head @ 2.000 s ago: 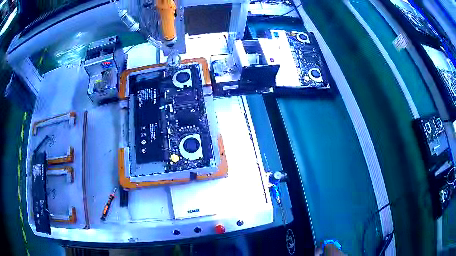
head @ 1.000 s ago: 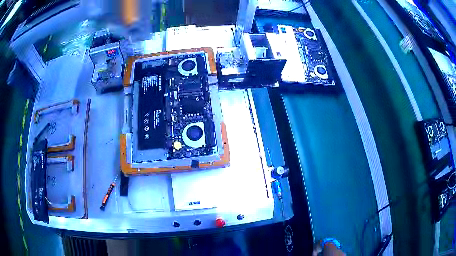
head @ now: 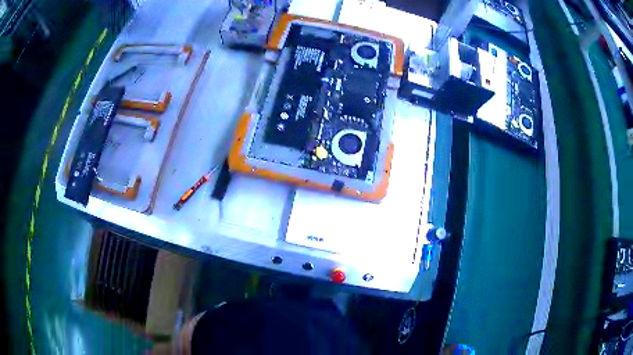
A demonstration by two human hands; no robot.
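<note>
An open laptop base with black battery and two round fans sits in the orange-bordered fixture on the white bench. My left hand is low at the bottom left, below the bench front, blurred and partly cut off; its fingers and anything in them cannot be made out. My right hand is mostly cut off at the bottom edge, right of the bench, with a blue band near it. Neither hand touches the laptop base.
An orange-and-black screwdriver and black strip lie left of the fixture. A loose battery lies over orange-and-white brackets. A red knob is on the front edge. Another laptop base is on the green conveyor. A vented dark box stands below.
The view has turned and shifted, so the bench sits higher and tilted. My left hand has come into view at the bottom left, with my dark clothing beside it. The laptop base stays in the fixture.
</note>
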